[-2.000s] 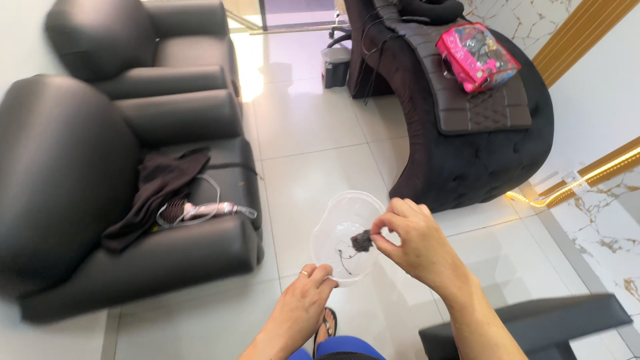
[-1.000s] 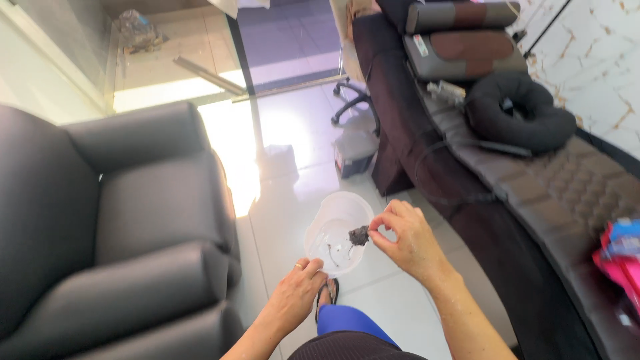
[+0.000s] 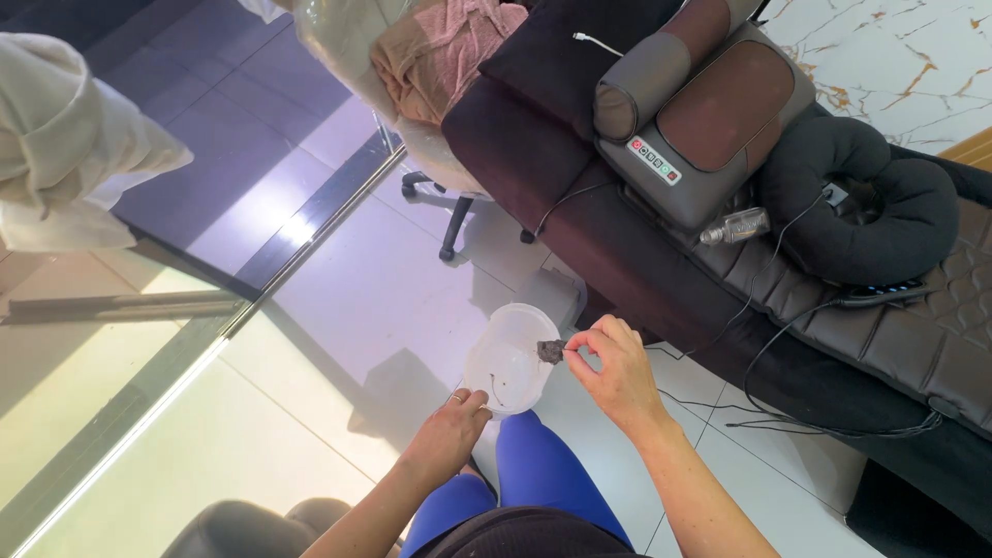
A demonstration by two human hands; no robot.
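A translucent plastic tub [image 3: 511, 356] is gripped at its near rim by my left hand [image 3: 457, 422], which wears a ring. Between the thumb and fingertips of my right hand [image 3: 616, 372] is a small dark grey clump [image 3: 551, 351], held at the tub's right rim; what it is made of I cannot tell. A thin dark strand and small specks lie on the tub's bottom.
To the right stands a dark padded lounger [image 3: 620, 256] bearing a massage cushion [image 3: 721, 108], a black neck pillow [image 3: 860, 201], a small clear bottle [image 3: 736, 226] and cables. Beyond the tub are a grey bin [image 3: 570, 291] and a wheeled chair [image 3: 457, 221]. A metal door track [image 3: 310, 240] crosses the floor.
The view has swung far round, toward the doorway and the head of the lounger. My left hand keeps hold of the tub, and my right hand still pinches the dark clump.
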